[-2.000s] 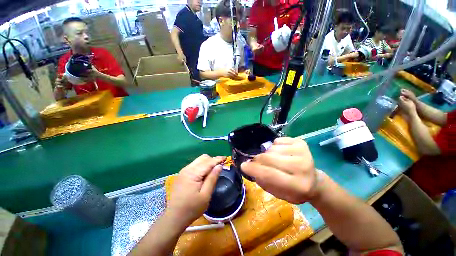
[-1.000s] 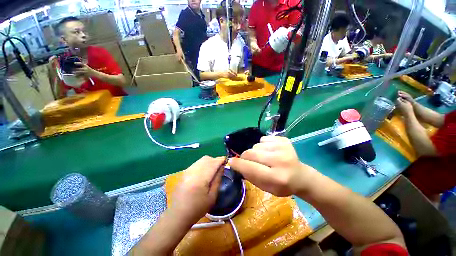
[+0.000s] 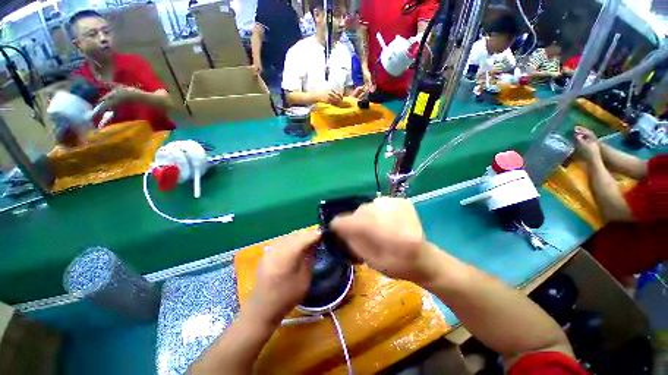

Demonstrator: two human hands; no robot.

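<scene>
A white appliance body with its black end up (image 3: 327,284) sits in the orange padded fixture (image 3: 381,322). A thin white power cord (image 3: 341,340) trails from it toward me. My right hand (image 3: 384,238) is closed on a glossy black cover (image 3: 334,210), tilted just above the black end. My left hand (image 3: 287,272) is at the left side of the black end, fingertips close to the cover's edge. Its fingertips are partly hidden and blurred, so what they pinch is unclear. The wires are hidden by the hands.
A power screwdriver (image 3: 419,121) hangs behind the fixture. Appliance bodies lie on the green belt (image 3: 181,162) and on the bench at right (image 3: 511,190). A speckled tub (image 3: 110,284) and speckled mat (image 3: 196,316) are left. A carton of black parts (image 3: 597,307) is right. People work across the belt.
The black cover has come down close over the black end, and the wires between the hands no longer show. The body on the belt has moved left.
</scene>
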